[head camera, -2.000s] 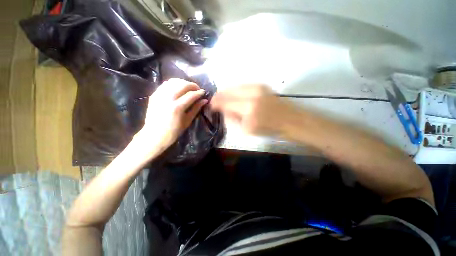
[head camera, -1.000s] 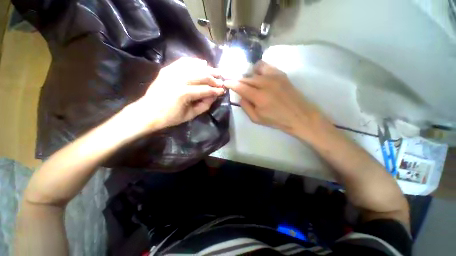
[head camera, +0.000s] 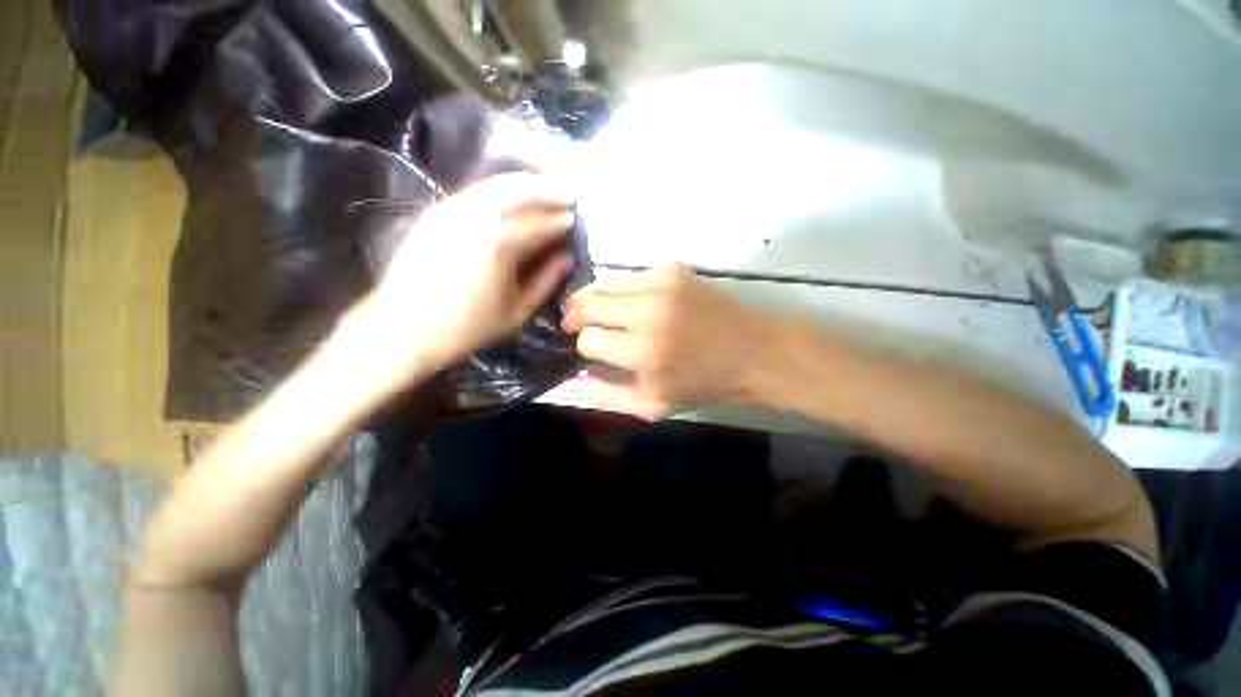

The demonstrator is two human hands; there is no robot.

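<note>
A shiny dark brown leather garment (head camera: 259, 259) lies creased over the left of the white table. My left hand (head camera: 470, 266) grips the garment's right edge, fingertips just below the machine's foot area. My right hand (head camera: 667, 334) pinches the same edge lower down, nearer the table's front edge. The dark metal needle and presser parts (head camera: 565, 102) are above my hands. Bright lamp glare hides the stitching point.
The white machine body (head camera: 1007, 82) spans the top right. Blue-handled snips (head camera: 1075, 347) and a white parts tray (head camera: 1168, 395) with small dark pieces are at right. Cardboard (head camera: 116, 300) and pale quilted cloth (head camera: 68, 572) are at left.
The view has shifted. Since one second ago, my hands have moved apart along the edge; my right hand is now lower, away from the presser area, still pinching the garment.
</note>
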